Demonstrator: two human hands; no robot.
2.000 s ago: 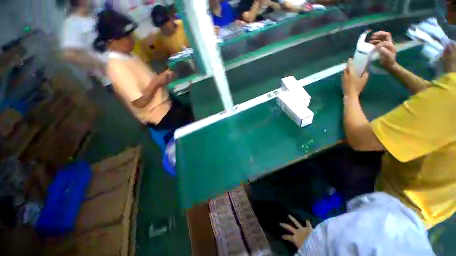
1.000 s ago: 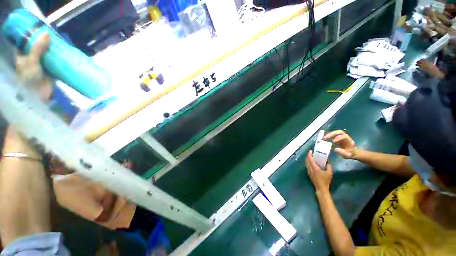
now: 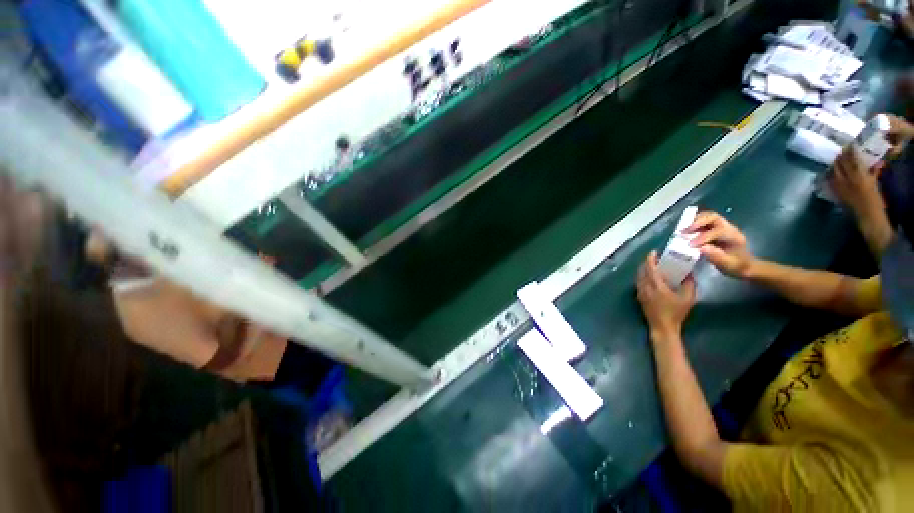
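Neither of my hands can be clearly seen; a blurred brown strip at the left edge cannot be made out. A turquoise bottle-like cylinder (image 3: 195, 50) is on the white shelf at the upper left, cut off by the top edge, with no hand visible on it. Two slim white retail boxes (image 3: 563, 375) lie side by side, offset, on the green bench (image 3: 451, 451), one reaching onto its pale metal edge.
A person in a yellow shirt (image 3: 812, 401) holds a white box (image 3: 679, 255) over the bench. Another person's hands hold a box at the right. White flat pieces (image 3: 802, 65) are piled farther along. A pale metal post (image 3: 231, 291) slants across the left. A seated person (image 3: 190, 321) is behind it.
The hand that held the turquoise cylinder is no longer clearly visible, and the cylinder now meets the shelf. The view has shifted, with the shelf higher in the picture.
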